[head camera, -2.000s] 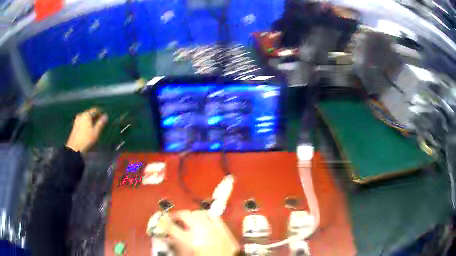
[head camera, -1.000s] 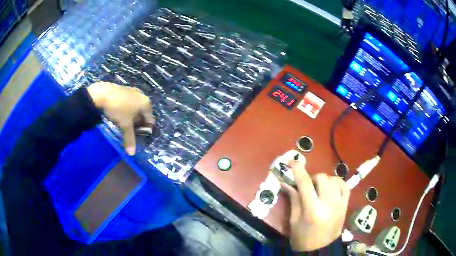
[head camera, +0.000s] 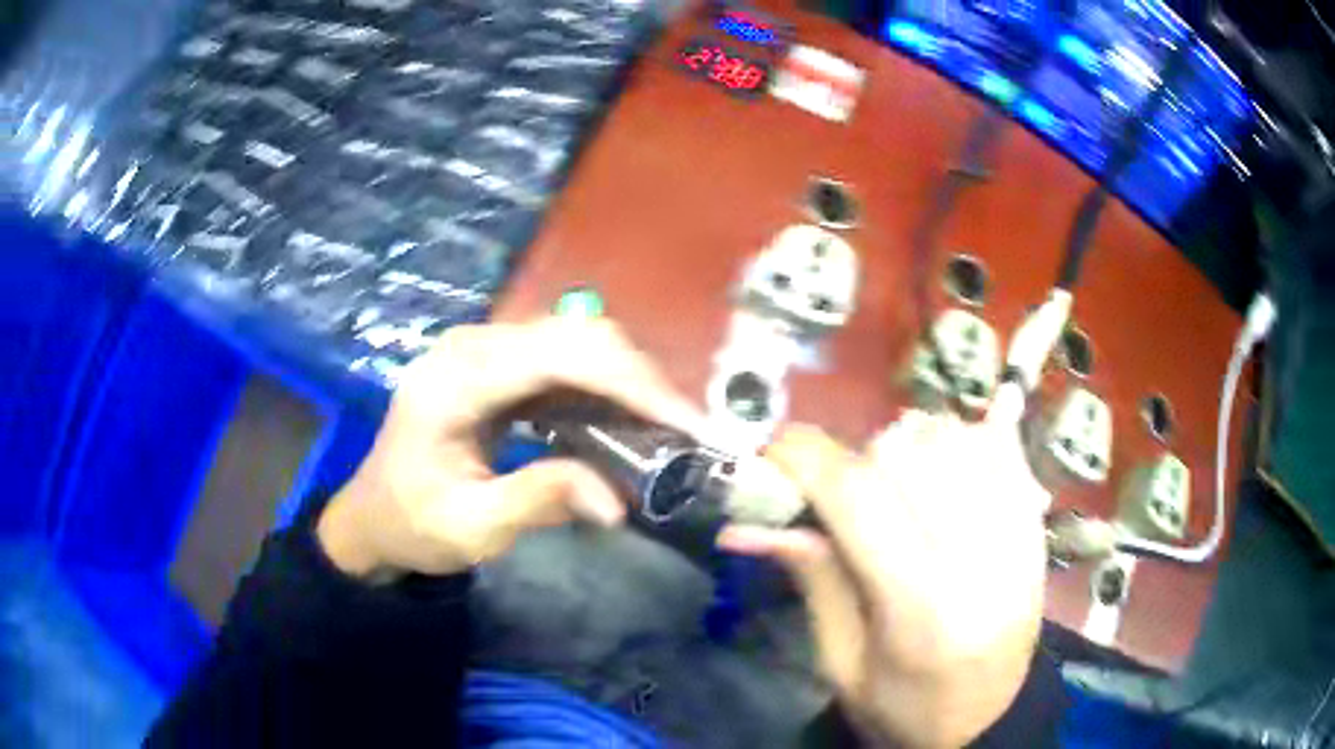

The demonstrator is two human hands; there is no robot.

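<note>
My left hand holds a dark, shiny cylinder, which looks like a car charger, between thumb and fingers in front of the box's lower left edge. My right hand pinches a pale plug against the cylinder's right end. Whether the plug is inserted cannot be told. Both hands are above the front edge of the red-brown test box. A round socket on a silvery-white plate shows just above the hands.
A clear blister tray lies left of the box. A blue bin is at lower left. Cream sockets, a white plug on black cord, a white cable and the tester display are beyond.
My left hand has moved right from the tray's edge, holding the dark cylinder. My right hand has left the left cream socket and come down to meet it with the pale plug.
</note>
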